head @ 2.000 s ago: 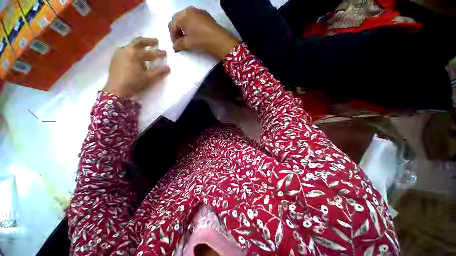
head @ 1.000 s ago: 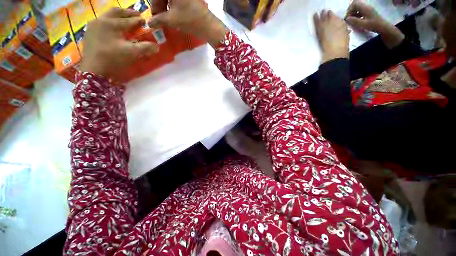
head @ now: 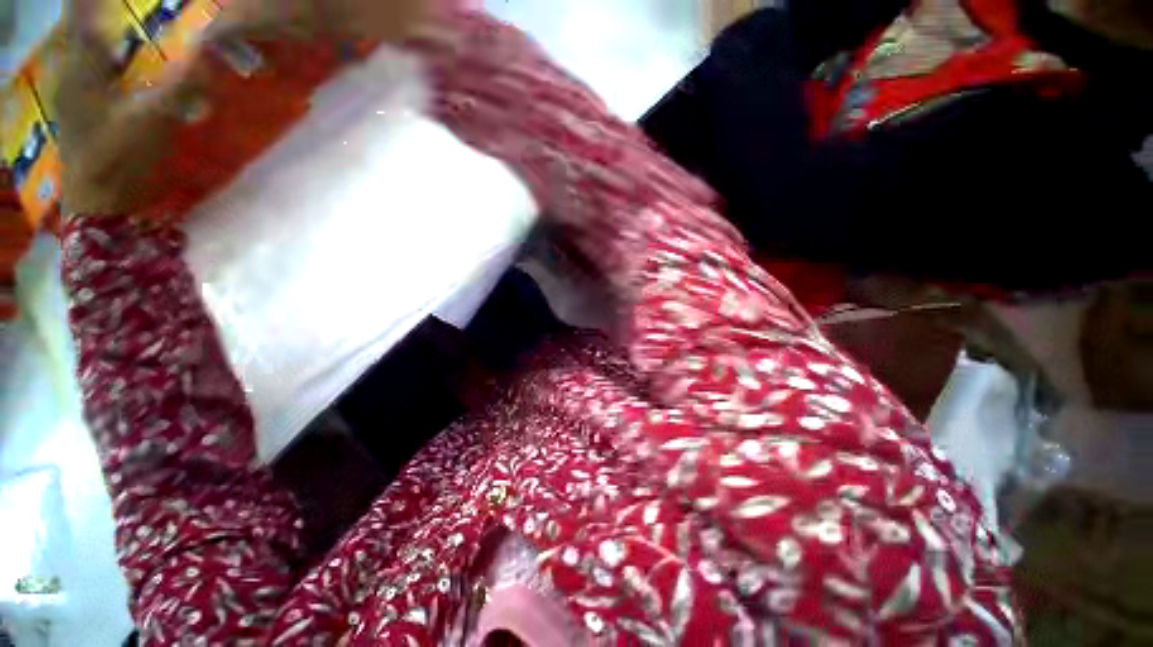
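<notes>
Orange cartons (head: pixel 272 108) stand in a row at the upper left, with yellow tops and dark bands. My left hand (head: pixel 120 139) is blurred and lies over the left part of the row. My right hand (head: pixel 360 15) is blurred at the top edge, partly cut off, by the row's right end. Whether the fingers grip the cartons cannot be made out. A white sheet (head: pixel 354 240) lies on the table between my forearms, its loose corner at the near edge.
More orange cartons (head: pixel 28 164) stand at the far left. A person in black sleeves (head: pixel 809 177) with a red patterned garment is close at the right. The table's dark edge (head: pixel 379 392) runs below the sheet. A clear plastic bag (head: pixel 986 417) is at the lower right.
My left hand has moved left and down, and my right hand is higher, at the top edge. The view has shifted; the person's hands at the right are out of view.
</notes>
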